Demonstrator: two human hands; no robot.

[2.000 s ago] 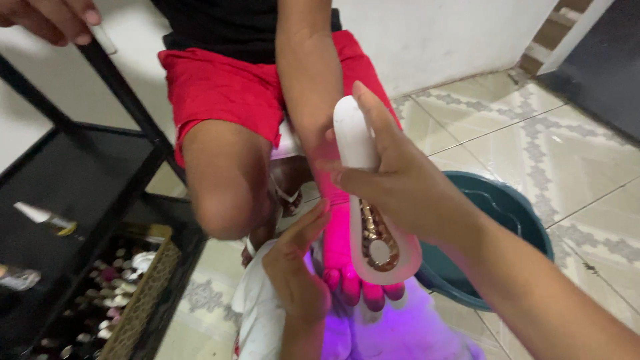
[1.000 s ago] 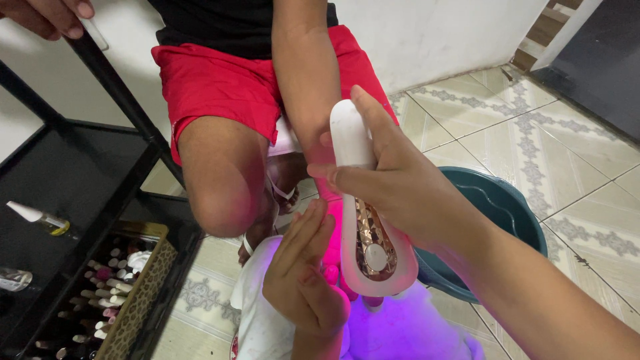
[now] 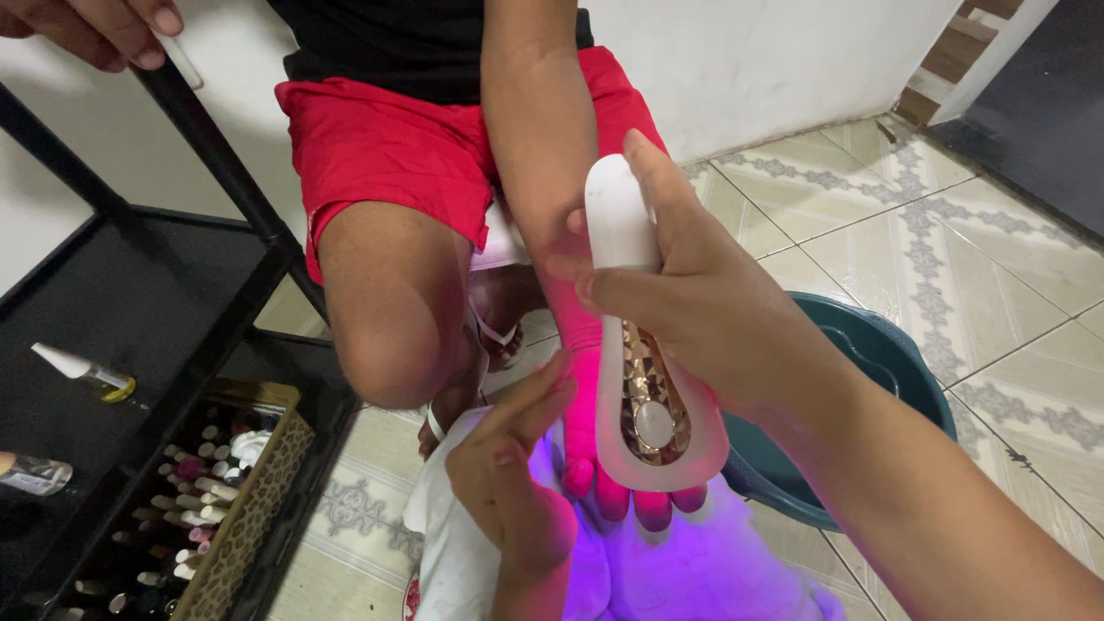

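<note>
My right hand grips the white handle of a handheld nail lamp, which has a gold faceted panel and a round button. Pink and violet light falls beneath it onto another person's hand, palm down with fingers toward me, partly hidden by the lamp. Just left of that hand is my left hand, fingers extended, holding nothing. A white towel lies underneath, lit violet.
A black shelf cart at left bears two small bottles and a leopard-print box of nail polish bottles. Another hand of the seated person rests on its frame. A teal basin stands on the tiled floor at right.
Over the last second the lamp has shifted a little off the other person's fingers, so more fingertips show below it. My left hand's fingers remain extended beside them.
</note>
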